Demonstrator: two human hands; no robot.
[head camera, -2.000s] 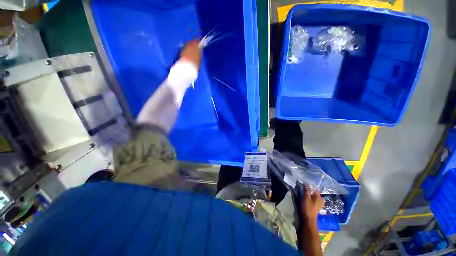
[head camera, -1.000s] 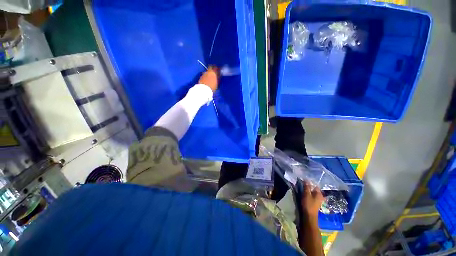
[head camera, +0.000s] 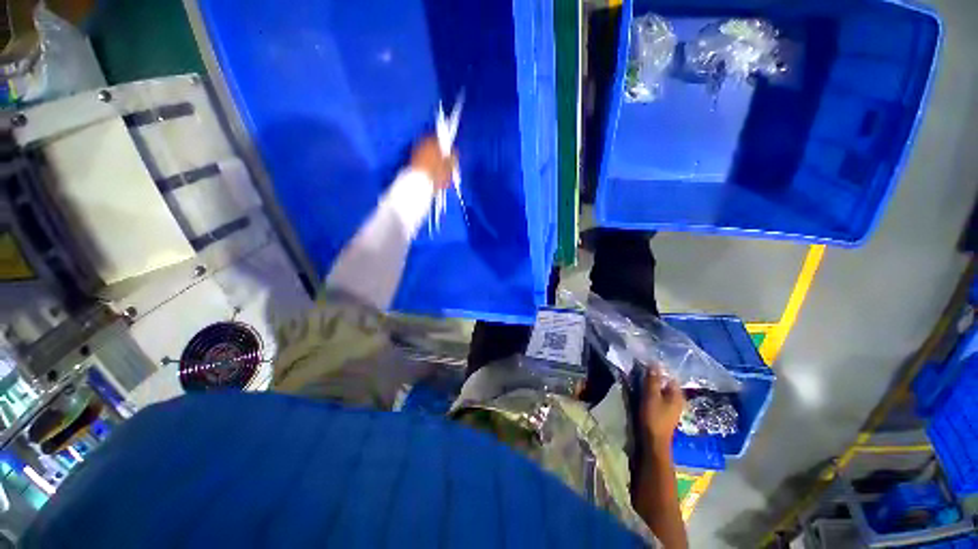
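My left hand (head camera: 432, 163), in a white cuff, is inside the large blue bin (head camera: 322, 118). It is slightly blurred and is closed on a small bunch of thin white cut wires (head camera: 446, 127). The strands stick out above and below the fist. My right hand (head camera: 662, 402) is low on the right, gripping the edge of a clear plastic bag (head camera: 643, 345). The bag lies slanted in front of my legs. A white label with a square code (head camera: 557, 336) shows beside it.
A second blue bin (head camera: 772, 209) at upper right holds clear bags (head camera: 740, 48). A small blue bin (head camera: 756, 402) near my right hand holds shiny bagged pieces. A white machine panel with a round fan grille (head camera: 222, 357) stands at left. Yellow lines cross the grey floor.
My left hand has moved within the large bin, and more white strands now show in it. Loose strands seen earlier on the bin floor no longer show separately. My right hand still holds the bag.
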